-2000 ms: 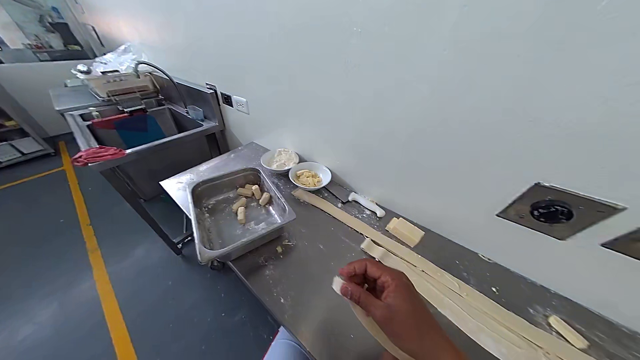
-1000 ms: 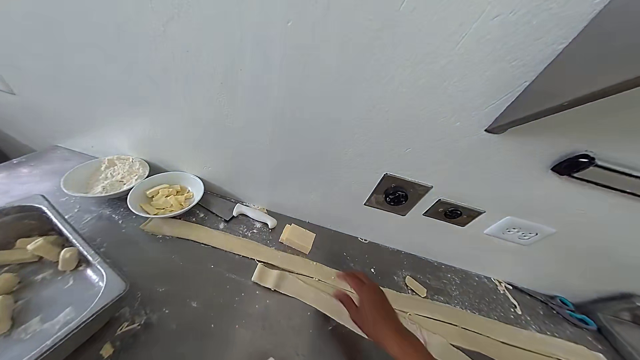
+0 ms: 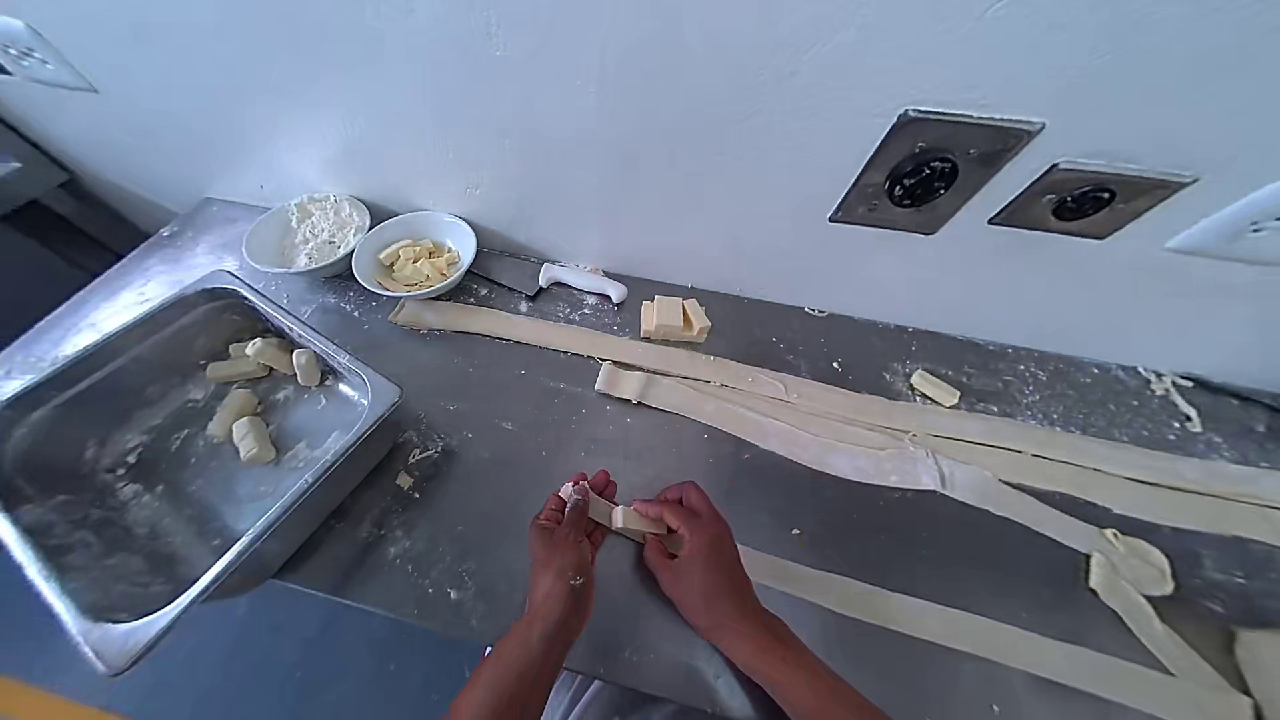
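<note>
Over the steel counter, my left hand (image 3: 565,545) pinches the free end of a dough strip (image 3: 960,635). Close beside it on the right, my right hand (image 3: 697,555) grips a pale stick, likely cheese (image 3: 636,521), against that strip, whose rest runs to the lower right. More dough strips (image 3: 800,440) lie lengthwise behind my hands, one with its end curled. Cut pale blocks (image 3: 675,318) sit behind them, and a single stick (image 3: 935,387) lies farther right. Several wrapped dough pieces (image 3: 253,440) rest in the metal pan (image 3: 375,400) at left.
Along the wall stand a bowl of flour (image 3: 322,233) and a bowl of pale cut pieces (image 3: 415,262). A knife with a white handle (image 3: 583,282) lies beside them. Flour and dough scraps are scattered on the counter (image 3: 480,440). Outlets (image 3: 925,180) are set in the wall.
My left hand has come into view. My right hand, over the rear strips a second ago, is now at the front strip with a pale stick. The view has shifted.
</note>
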